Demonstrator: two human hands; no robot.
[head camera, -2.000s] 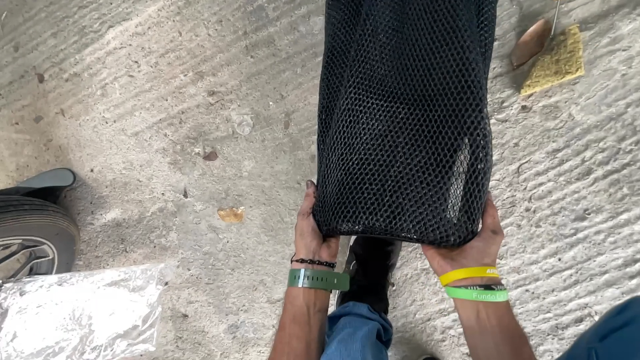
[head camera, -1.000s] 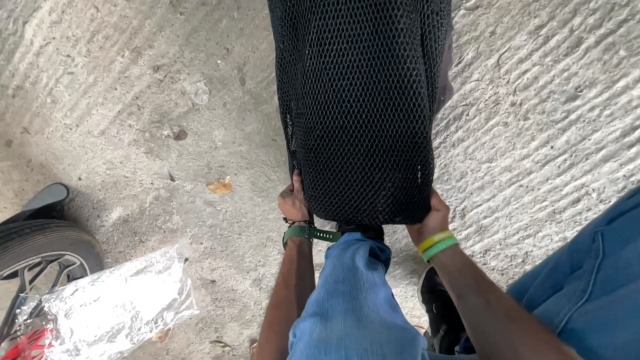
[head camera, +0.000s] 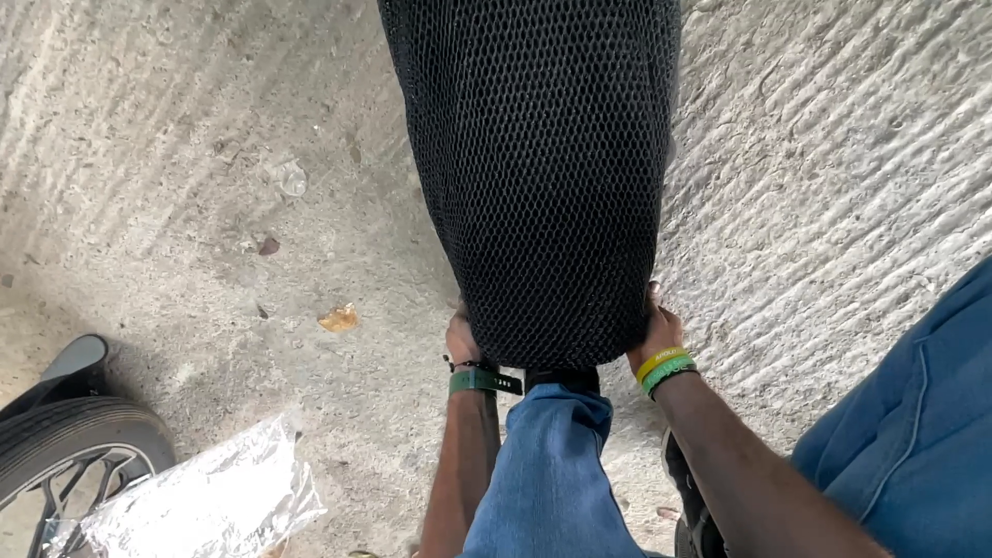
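A black honeycomb mesh cover (head camera: 542, 178) stretches from the top edge down to the lower middle, over something long whose form is hidden. At its lower left corner my left hand (head camera: 463, 341) grips the edge, fingers mostly hidden behind the mesh; a green watch strap and a beaded bracelet are on that wrist. My right hand (head camera: 657, 329) holds the lower right corner, its thumb on the outer side. Yellow and green wristbands circle that wrist. Between my forearms is my leg in blue jeans (head camera: 554, 473), close below the cover's lower edge.
A wheel with a black tire (head camera: 124, 434) and a fender stands at the lower left. Clear plastic wrap (head camera: 217, 488) lies against it. The concrete floor (head camera: 232, 155) is rough and grooved, with a dry orange-brown scrap (head camera: 339, 318) on it. A black shoe (head camera: 686, 488) is by my right forearm.
Two seconds ago the yellow sponge-like piece was in view at the upper right; now it is not. The view has shifted. Both hands still hold the cover's lower corners, now just above my knee.
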